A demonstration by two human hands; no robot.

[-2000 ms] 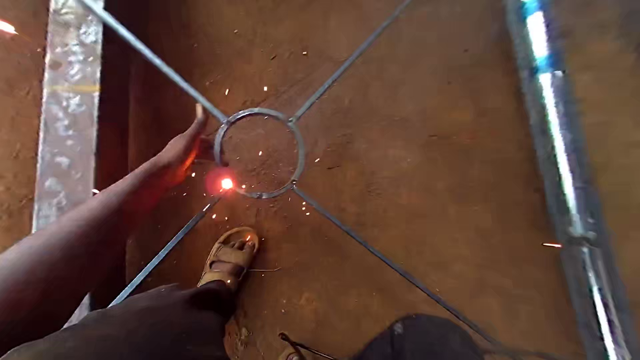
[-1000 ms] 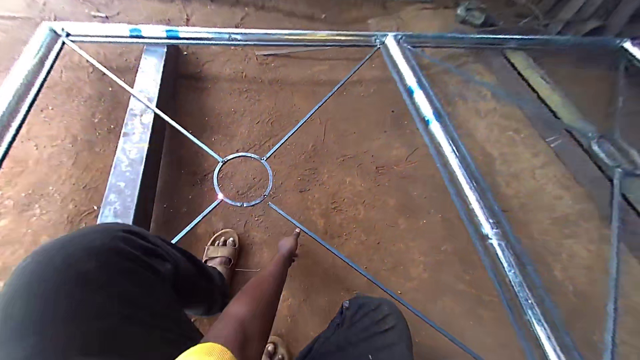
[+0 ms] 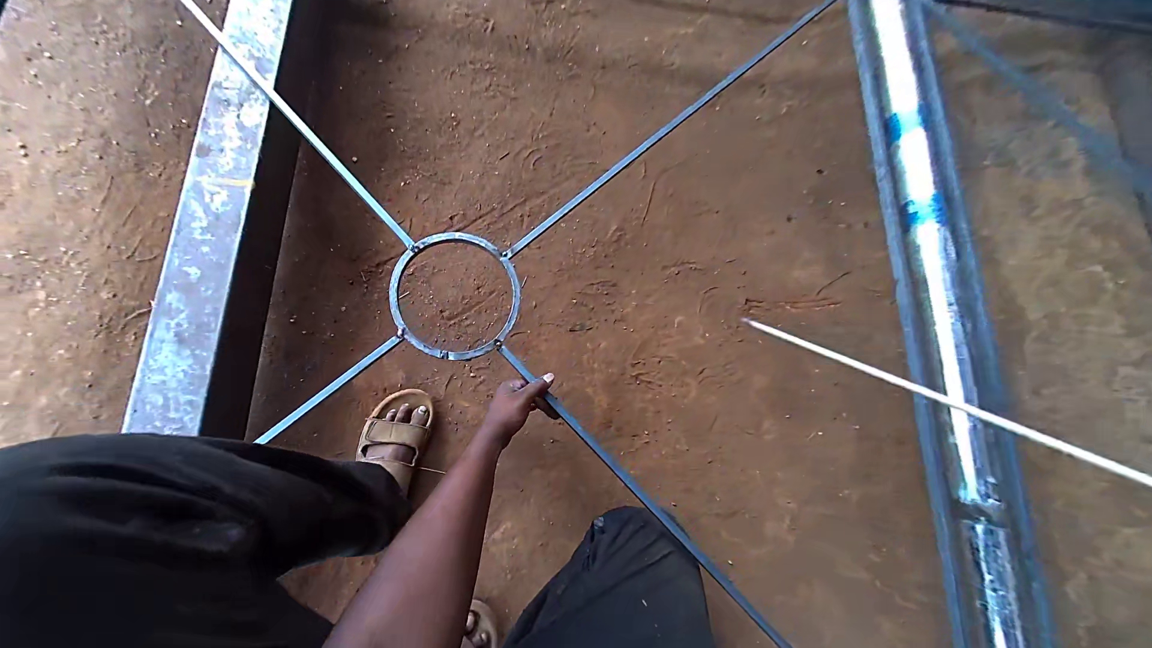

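Observation:
My left hand [image 3: 517,407] is closed around the upper end of the lower-right flat steel bar [image 3: 621,472], just below a steel ring [image 3: 455,356]. This bar meets or nearly meets the ring; whether they are joined cannot be told. Three other bars run from the ring: upper left [image 3: 315,142], upper right [image 3: 666,148] and lower left [image 3: 328,389]. From the right edge a thin pale welding electrode [image 3: 900,385] reaches in, its tip right of the ring and apart from it. My right hand is out of view.
A shiny steel tube [image 3: 931,243] with blue marks runs down the right side. At left, a thick metal beam [image 3: 207,225] lies under the upper-left bar. My sandalled foot [image 3: 396,432] is just below the ring, and my knees are at the bottom. Reddish-brown dirt forms the ground.
My left hand has gone from the ring's left side to the lower-right bar and now grips it. The red weld glow and sparks are gone. The electrode has come into view at right.

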